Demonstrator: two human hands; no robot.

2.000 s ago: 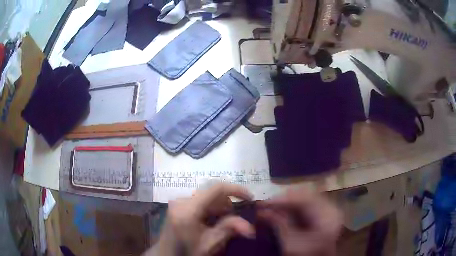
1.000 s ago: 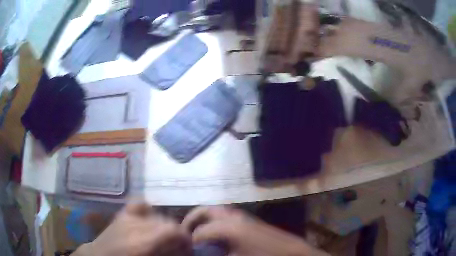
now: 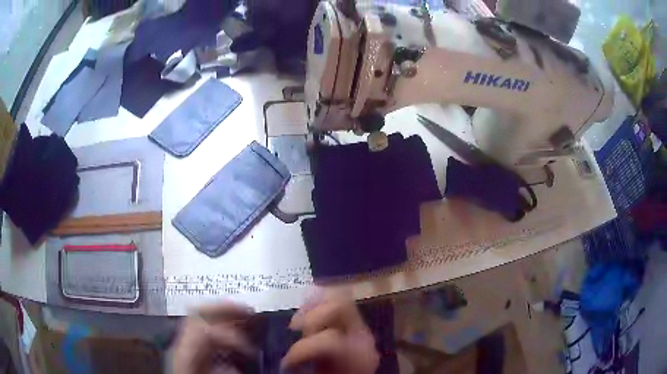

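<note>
My left hand (image 3: 212, 340) and my right hand (image 3: 333, 336) are at the bottom, below the table's front edge, blurred, with fingers curled. Both grip a dark fabric piece (image 3: 274, 340) between them; its outline is unclear. A stepped stack of navy pieces (image 3: 366, 212) lies by the cream HIKARI machine (image 3: 453, 80), its top edge near the needle area. Blue-grey pocket pieces lie left of the needle plate, a nearer one (image 3: 230, 201) and a farther one (image 3: 196, 117).
A clear template (image 3: 150, 241) with a red strip lies at left beside a navy heap (image 3: 36, 182). Scissors (image 3: 461, 139) lie right of the stack, their handle end partly under a dark piece (image 3: 483, 186). Grey and navy cuts (image 3: 102, 91) lie at the back left.
The view has shifted right, showing more of the machine. Two overlapping blue-grey pieces now show as one outline. My hands moved left, then apart, with the fabric between them.
</note>
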